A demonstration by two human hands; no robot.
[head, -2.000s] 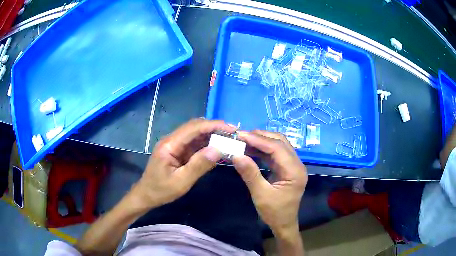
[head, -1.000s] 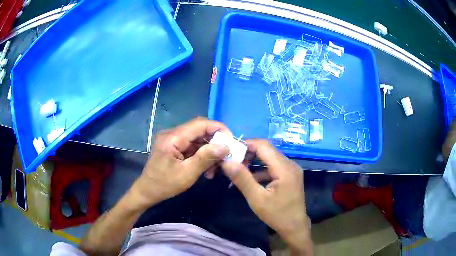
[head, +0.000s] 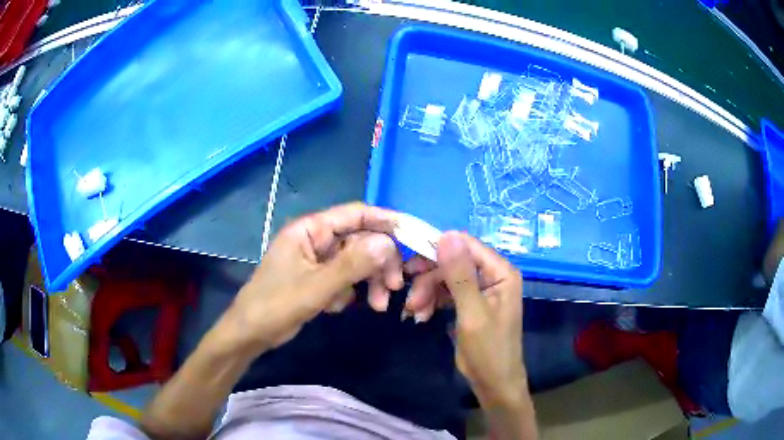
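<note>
A white plastic housing (head: 419,235) is held between both hands just below the right tray's near-left corner. It is slanted, and fingers hide its ends. My left hand (head: 322,266) grips its left end with thumb and fingers. My right hand (head: 473,296) pinches its right end with thumb and forefinger, its other fingers curled below. Clear plastic covers and frames (head: 520,142) lie piled in the blue right tray (head: 655,189).
A blue left tray (head: 198,172) lies angled with white units (head: 92,182) at its near-left. A white T-shaped piece (head: 669,161) and a white block (head: 705,191) lie right of the right tray. A white piece (head: 625,39) is on the green belt. A person's sleeve (head: 756,361) shows at right.
The housing has been turned in my fingers and now looks narrow and slanted. My right thumb has moved up onto its right end. The white piece on the belt has moved left.
</note>
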